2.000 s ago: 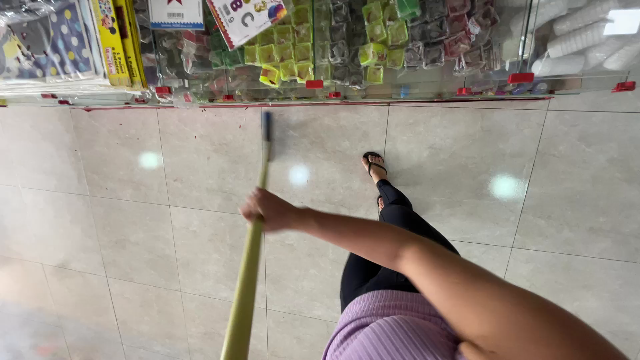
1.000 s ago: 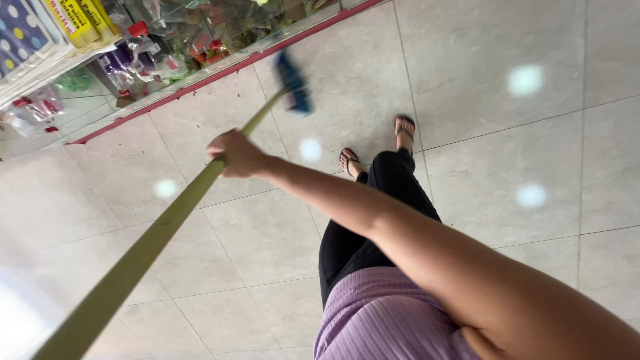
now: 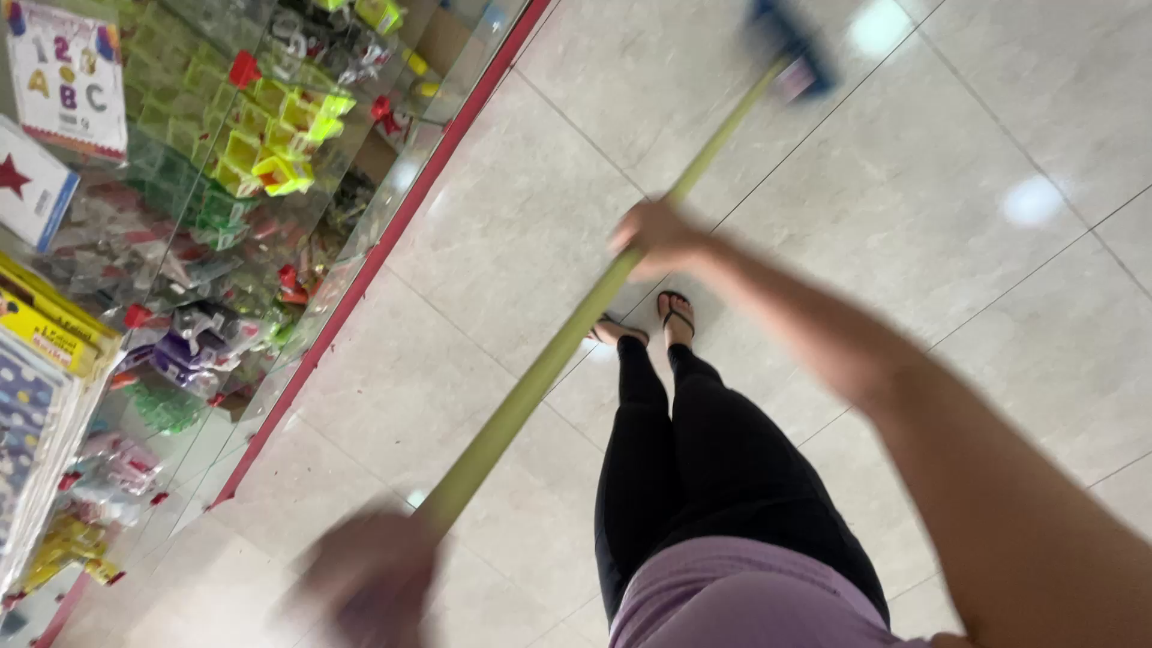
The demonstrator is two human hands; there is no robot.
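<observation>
A long-handled broom with a yellow-green handle (image 3: pixel 531 387) runs slantwise across the view. Its dark blue head (image 3: pixel 792 54), blurred, is over the tiled floor at the top. My right hand (image 3: pixel 661 238) is closed around the handle about midway along what shows. At the handle's near end, lower left, my left hand (image 3: pixel 378 571) is wrapped around it, strongly blurred. Small dark specks lie on the floor beside the display case.
A glass display case (image 3: pixel 360 207) with a red bottom edge (image 3: pixel 387 238) runs along the left, full of small bagged goods. Yellow books (image 3: pixel 54 324) and printed cards (image 3: pixel 67 81) lie on it. My sandalled feet (image 3: pixel 675 310) stand on pale floor tiles (image 3: pixel 945 225).
The broom head has swung away from the case's edge, out over the floor. My left hand has come into view on the handle. The view has turned.
</observation>
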